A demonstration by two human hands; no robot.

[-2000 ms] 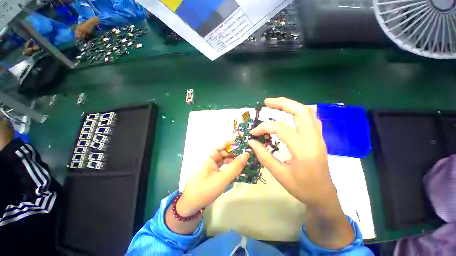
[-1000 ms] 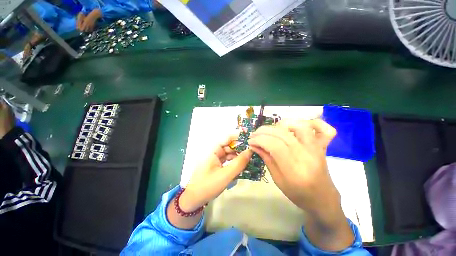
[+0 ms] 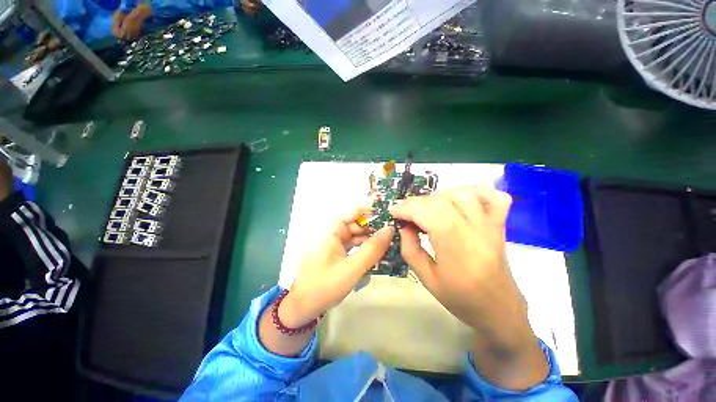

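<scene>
A green circuit board [image 3: 381, 187] with an orange tab sits among a cluster of boards over the white work sheet [image 3: 314, 196]. My left hand [image 3: 334, 259] grips the board's left side between thumb and fingers, with an orange-yellow tab at the fingertips. My right hand [image 3: 463, 251] has its thumb and fingers pinched together on the board's middle; the fingertips hide what exactly they touch. More green boards show below and above the fingers, with a dark strip standing up at the top.
A black tray [image 3: 196, 204] with rows of white-framed units is at left. A blue bin [image 3: 542, 206] and another black tray [image 3: 644, 267] are at right. One small unit [image 3: 324, 139] lies beyond the sheet. A hanging sheet, a fan [image 3: 683, 47] and other workers' sleeves surround the bench.
My right hand's raised, spread fingers have come down and folded in close to the board. My left hand keeps its hold. The view has shifted slightly.
</scene>
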